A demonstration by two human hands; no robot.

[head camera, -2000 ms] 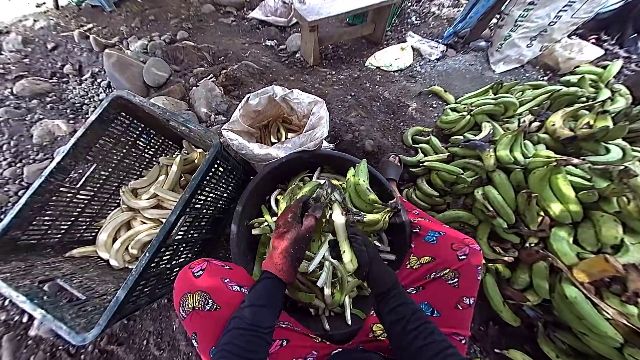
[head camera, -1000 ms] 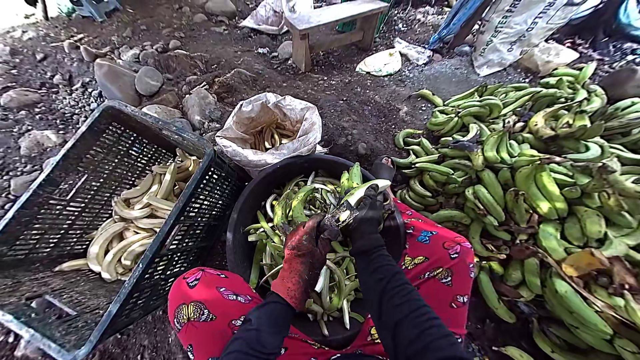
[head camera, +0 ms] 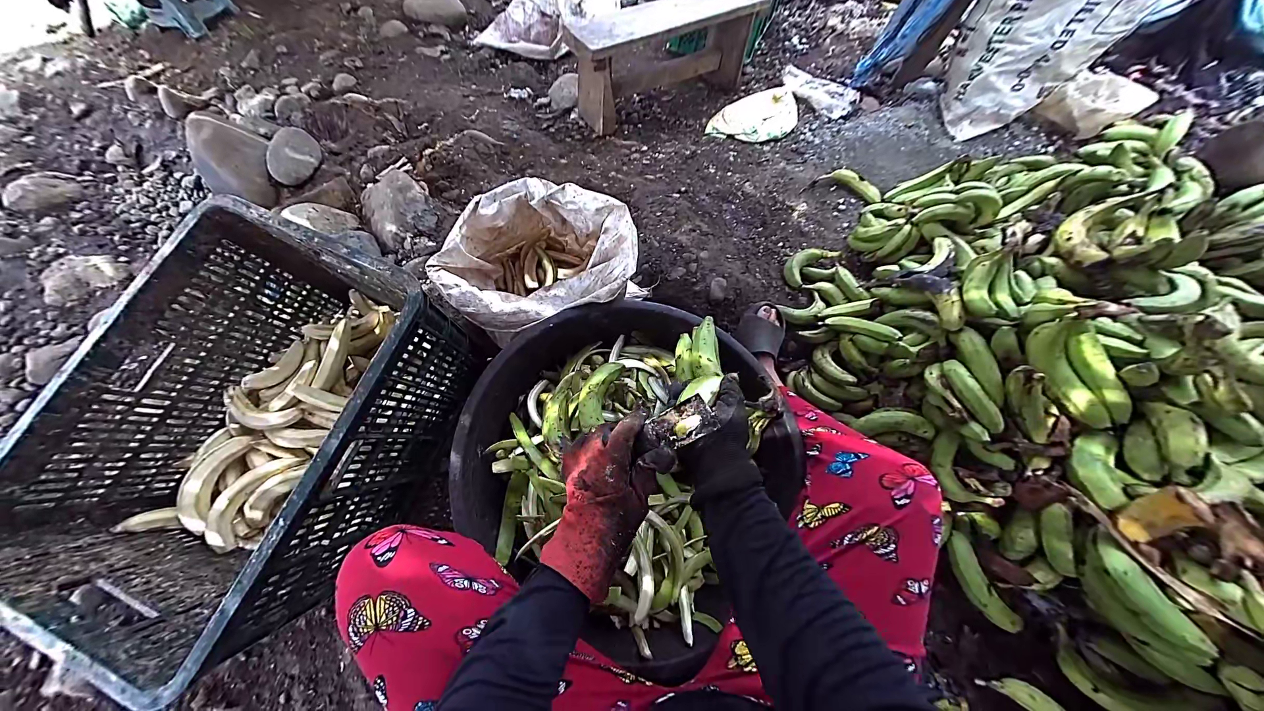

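Observation:
My left hand [head camera: 597,494], in a dirty red glove, is closed near a small dark-edged piece [head camera: 686,423] that looks like a peeling tool or a banana end; which one I cannot tell. My right hand [head camera: 719,420], in a dark glove, grips around green bananas [head camera: 699,355] whose tips point up past the fingers. Both hands meet over a black tub [head camera: 474,425] that holds green peels [head camera: 662,553] and some green bananas. Peeled bananas [head camera: 262,444] lie in a dark plastic crate [head camera: 222,632] at the left.
A whitish sack [head camera: 602,237] holding peeled strips or peels stands behind the tub. A large heap of green bananas [head camera: 1066,375] covers the ground at the right. A wooden bench [head camera: 662,30], stones [head camera: 232,158] and a foot in a sandal [head camera: 760,331] are also in view.
The pale, partly peeled banana seen in my right hand one second ago no longer shows there. The right hand has come down close to the left, with green bananas at its fingers.

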